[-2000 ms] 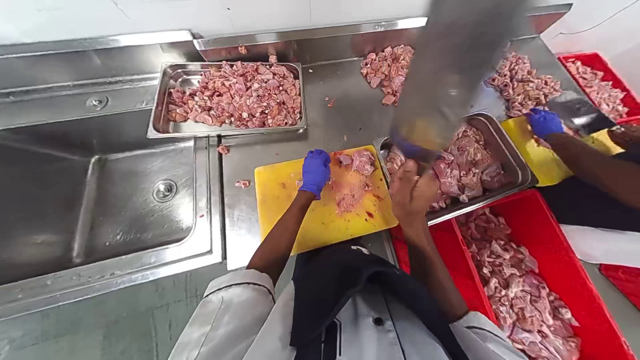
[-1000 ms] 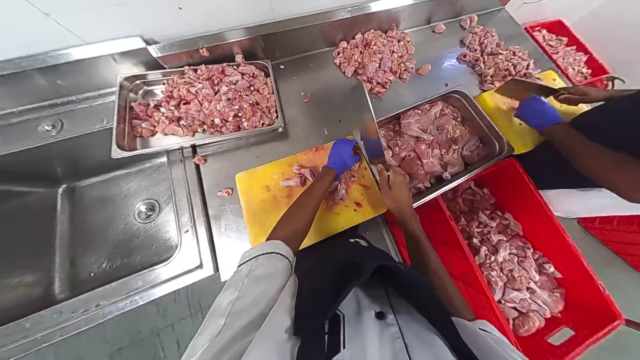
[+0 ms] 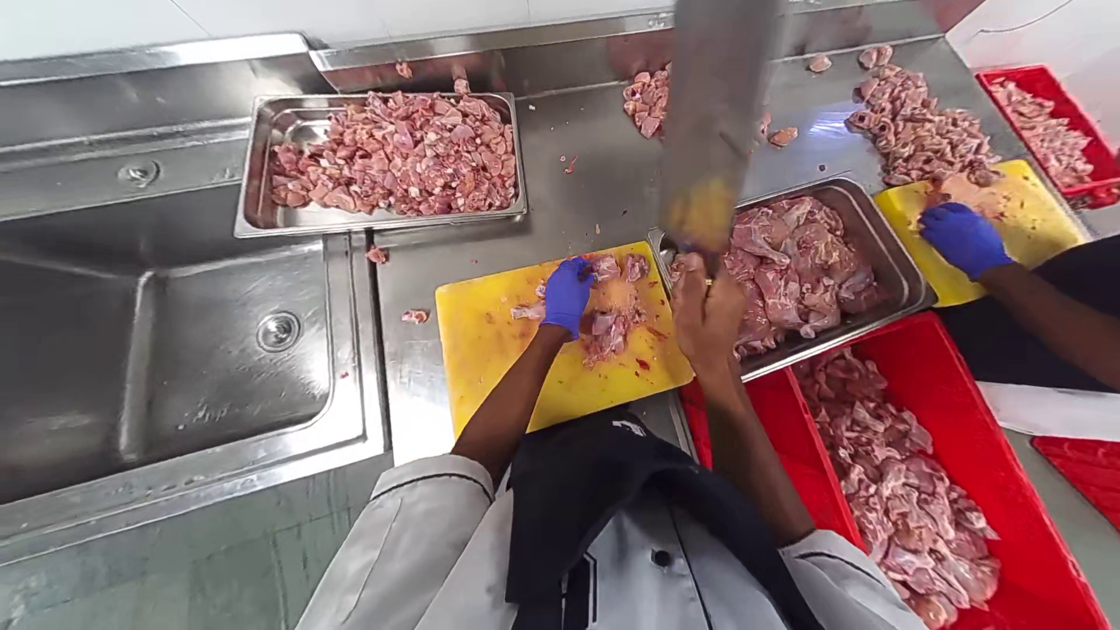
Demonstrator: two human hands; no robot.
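On the yellow cutting board (image 3: 490,350), my left hand (image 3: 569,297), in a blue glove, holds a piece of raw meat (image 3: 605,268) at its fingertips. My ungloved right hand (image 3: 707,315) is closed around the handle of a cleaver (image 3: 717,105); its broad blade is raised upright and blurred, to the right of the board. More cut raw meat (image 3: 608,332) lies on the board beside my left hand. Behind my right hand, a steel pan (image 3: 910,289) holds large raw meat pieces, partly hidden by the hand and blade.
A steel tray (image 3: 381,223) of chopped meat stands behind the board, with a steel sink (image 3: 219,350) at the left. Red crates (image 3: 1006,490) of meat sit at the lower right. A co-worker's gloved hand (image 3: 967,241) rests on another yellow board (image 3: 1041,210).
The cleaver was down at the board one second ago and is now raised, with my right hand lifted off the board's edge. My left hand remains at the meat on the board.
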